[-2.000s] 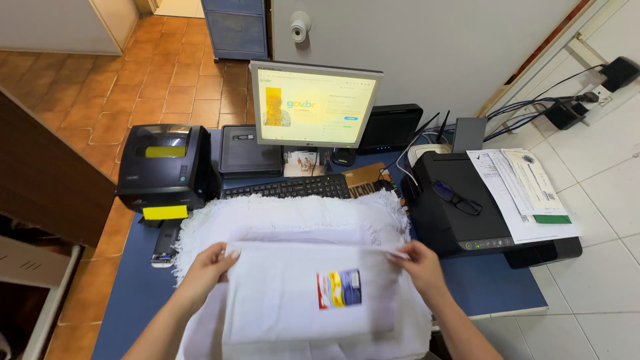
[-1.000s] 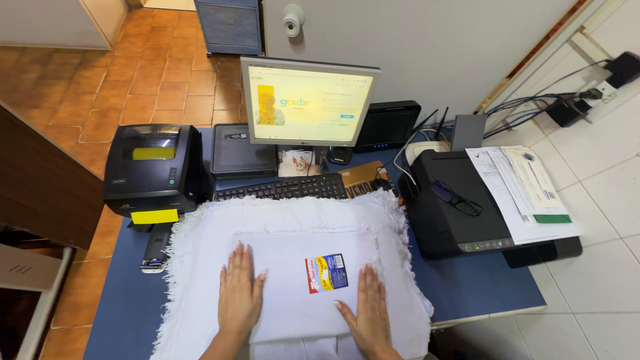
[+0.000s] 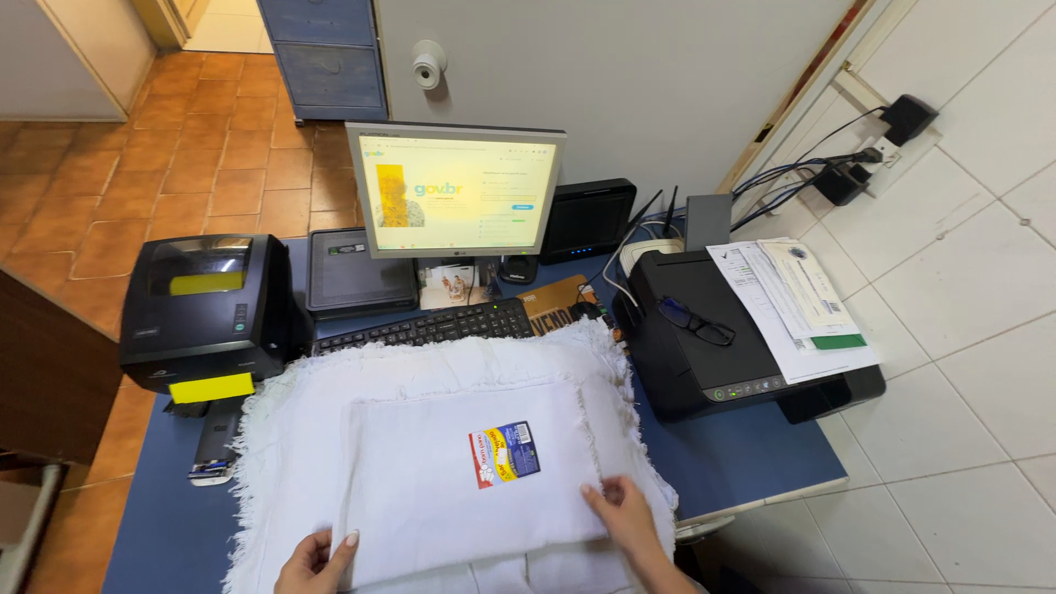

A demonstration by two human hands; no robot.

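A folded white cloth (image 3: 421, 478) with a colored printed label (image 3: 504, 454) lies on a stack of larger white fringed cloths (image 3: 289, 429) on the blue desk. At the cloth's lower left edge, my left hand (image 3: 318, 563) pinches the fabric between thumb and fingers. My right hand (image 3: 623, 511) grips the right edge, its thumb on top and fingers curled at the side. The near part of the stack runs out of the bottom of the view.
Behind the stack are a keyboard (image 3: 425, 326), a monitor (image 3: 458, 194) and a flat black device (image 3: 361, 272). A label printer (image 3: 206, 309) stands left. On the right, a black printer (image 3: 701, 363) bears eyeglasses (image 3: 695, 320) and papers (image 3: 792, 301). The desk's edge (image 3: 767, 501) is at right.
Both hands first held the cloth raised by its far corners, then lay flat on it over the stack. Now they have moved to its side edges and grip them.
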